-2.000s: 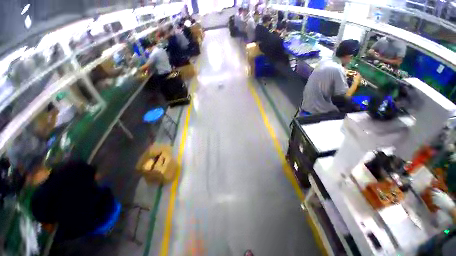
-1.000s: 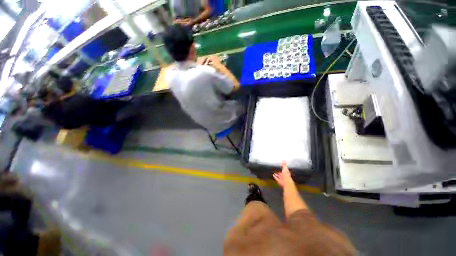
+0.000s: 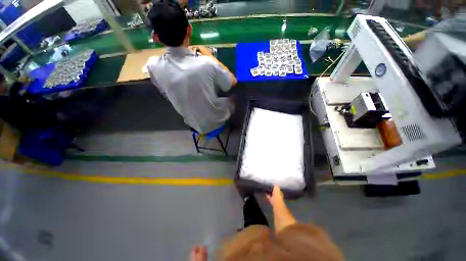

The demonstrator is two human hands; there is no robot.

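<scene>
A large black crate (image 3: 309,153) stands on the floor in front of me, its white contents or packed layer (image 3: 273,148) showing inside. My right hand (image 3: 276,194) is at the crate's near rim, its fingers hooked at the edge and partly hidden. A small pinkish shape (image 3: 199,254), which looks like my left hand, is cut off by the bottom edge; its fingers cannot be made out.
A seated person (image 3: 189,86) in a grey shirt is left of the crate. Blue trays (image 3: 245,63) of small white units lie on the green bench. A white bench machine (image 3: 352,148) stands right of the crate. A yellow floor line (image 3: 153,180) runs across.
My view has turned from the aisle to the crate and come closer. My right hand has moved from just above the crate's near rim onto it.
</scene>
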